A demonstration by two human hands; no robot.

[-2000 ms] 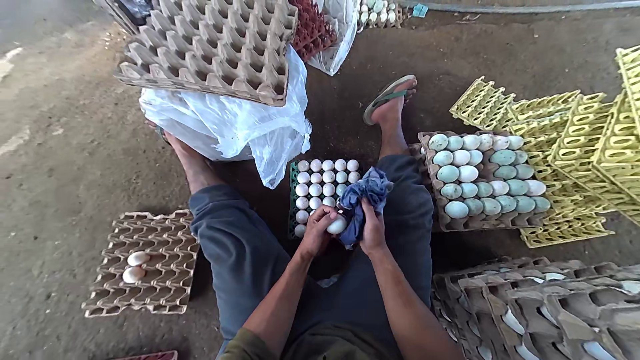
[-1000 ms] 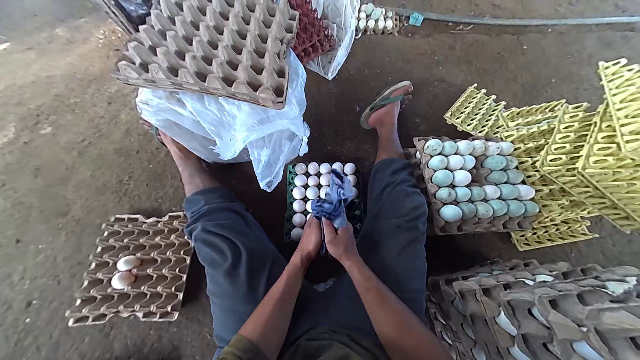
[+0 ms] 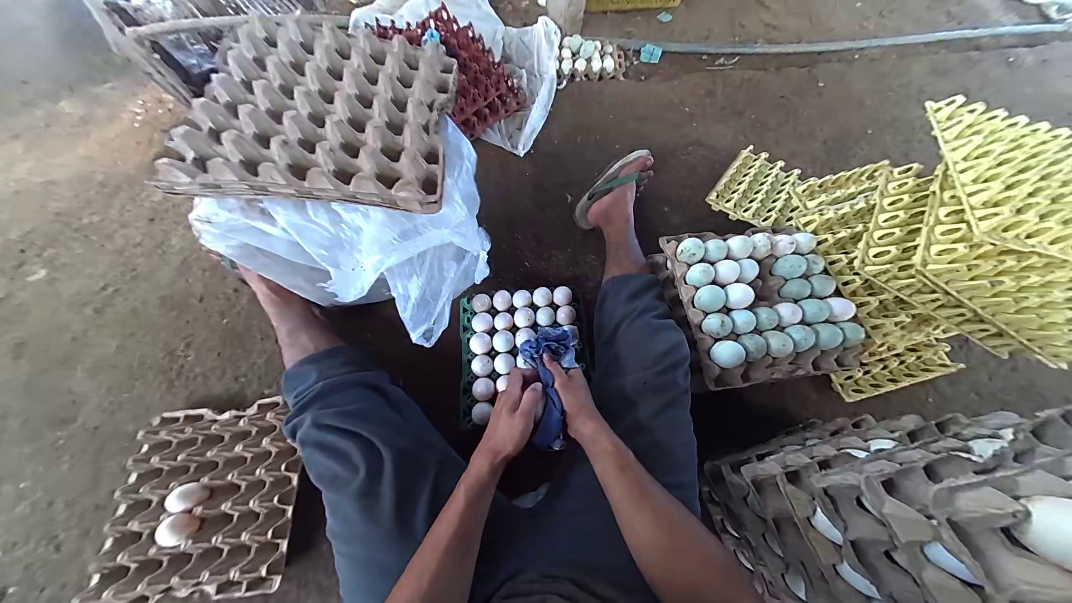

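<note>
Between my knees, my right hand (image 3: 572, 397) grips a crumpled blue cloth (image 3: 548, 410), its bunched top above the thumb. My left hand (image 3: 512, 415) is close against the cloth's left side, fingers curled; whether an egg is inside the fingers cannot be seen. Both hands are over the lower right of a green egg tray (image 3: 466, 368) filled with whitish eggs (image 3: 480, 343), partly hidden by hands and cloth. To the right, a grey pulp tray (image 3: 712, 373) holds pale green and white eggs (image 3: 709, 297), with a gap in its upper middle.
A pulp tray (image 3: 243, 511) with two eggs (image 3: 177, 529) lies at lower left. Stacked pulp trays (image 3: 310, 117) rest on a white plastic bag (image 3: 335, 251) near my left foot. Yellow trays (image 3: 896, 243) are piled at right, with stacked pulp trays (image 3: 888, 502) holding eggs below. A hose (image 3: 804, 46) crosses behind.
Two seconds ago an egg showed in my left hand, apart from the cloth; now no egg shows there. My hands have come together at the cloth.
</note>
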